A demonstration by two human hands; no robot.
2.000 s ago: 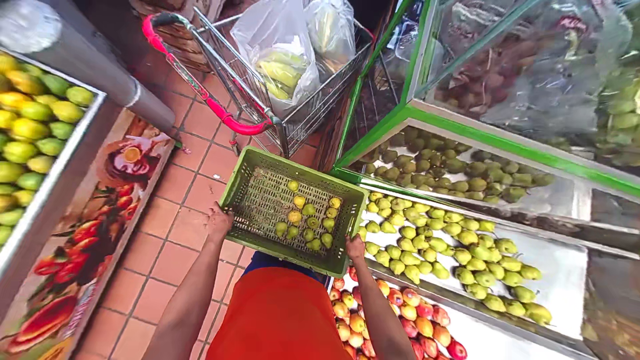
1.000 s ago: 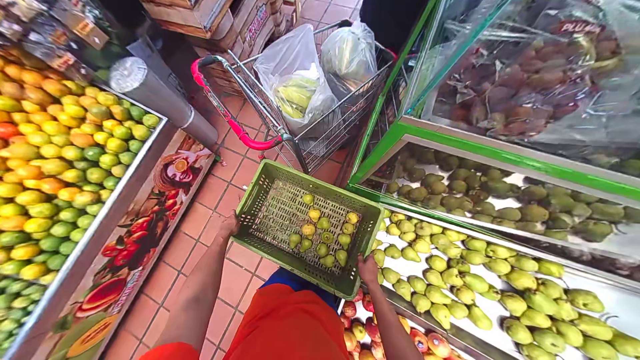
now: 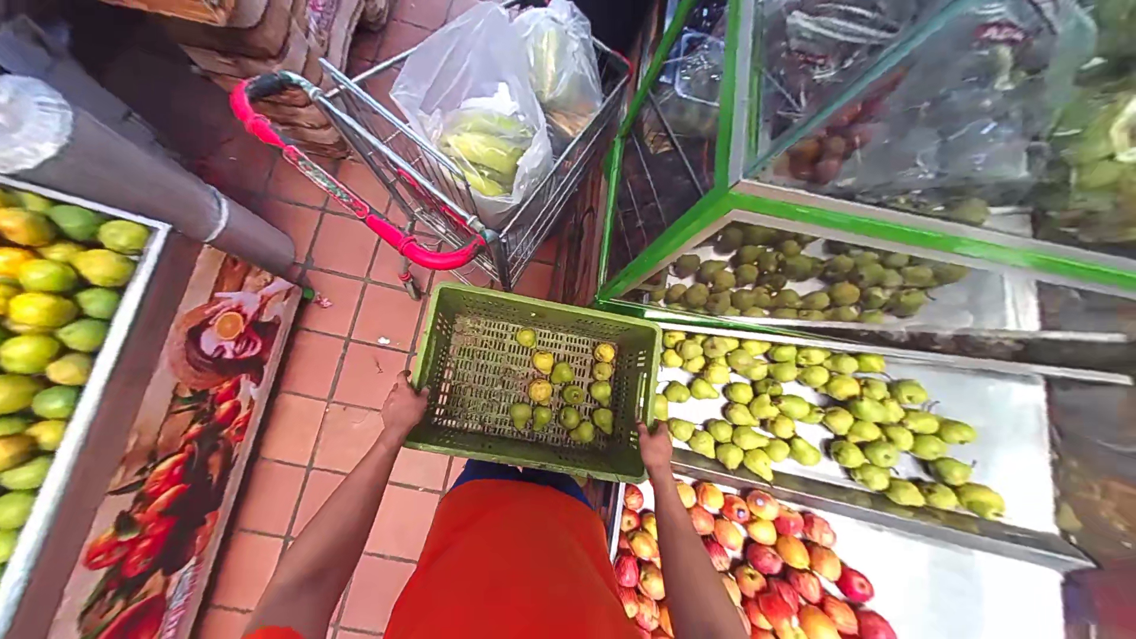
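Observation:
A green plastic crate (image 3: 484, 355) is held level in front of my body, with several green and yellowish pears (image 3: 562, 373) lying on its slatted floor, mostly toward the right half. My left hand (image 3: 405, 406) grips the crate's left end wall near the front corner. On the opposite end, my right hand (image 3: 655, 445) grips the right wall near its front corner, close to the pear shelf. Loose green pears (image 3: 794, 404) lie on the white shelf just right of the crate. Below them are red and yellow apples (image 3: 772, 559).
Beyond the crate stands a metal shopping cart (image 3: 532, 213) with a red handle, holding bagged produce (image 3: 484, 142). A green-framed glass case (image 3: 674, 240) rises at the right. On the left are a fruit bin (image 3: 53, 302) and a grey roll or post (image 3: 177, 177). Tiled floor (image 3: 355, 382) shows between.
Both hands keep their hold on the crate, and the pears remain inside it. The view has shifted and turned between the frames.

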